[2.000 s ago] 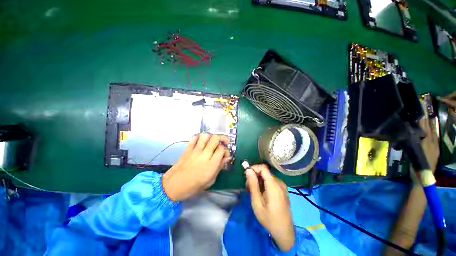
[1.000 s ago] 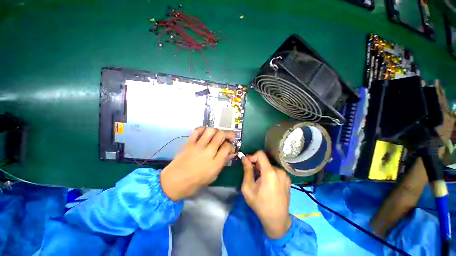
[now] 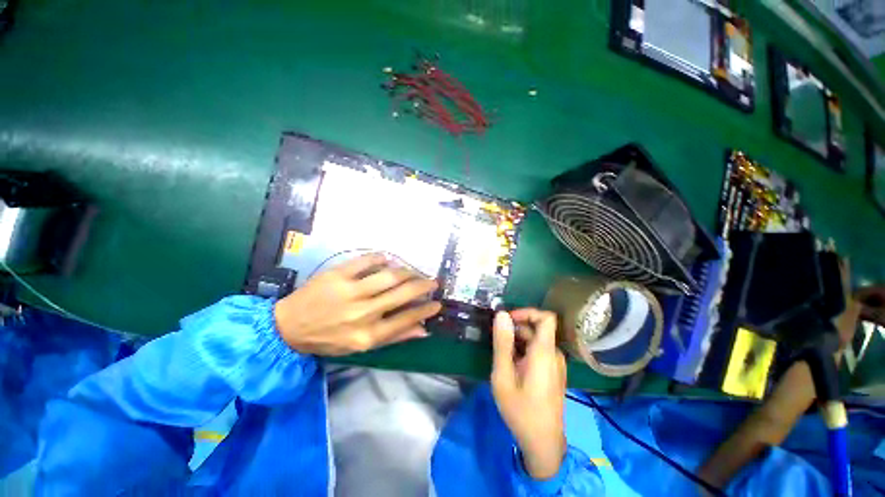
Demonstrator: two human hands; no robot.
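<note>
The tablet unit (image 3: 383, 209) lies tilted on the green mat, its crowded board (image 3: 490, 252) at the right end. My left hand (image 3: 359, 306) lies palm down over its lower edge, fingers spread towards the right end; whether the fingertips pinch anything is hidden. A thin dark lead (image 3: 340, 256) curves over the white centre and passes under this hand. My right hand (image 3: 532, 374) is at the unit's lower right corner, thumb and index finger close together; anything between them is too small to tell. A pile of red-leaded components (image 3: 439, 95) lies behind the unit.
A fume fan (image 3: 621, 214) and a tape roll (image 3: 613, 327) stand right of the unit. Beyond are a blue ridged block (image 3: 697, 315), an iron stand's yellow sponge (image 3: 747, 363) and a blue-handled soldering iron (image 3: 836, 447). A neighbour's arm (image 3: 767, 422) is at right; a spool (image 3: 44, 228) at left.
The view has shifted and turned, so the unit appears tilted and further right. My left hand has flattened over the lower edge. The small pale piece earlier at my right fingertips no longer shows clearly.
</note>
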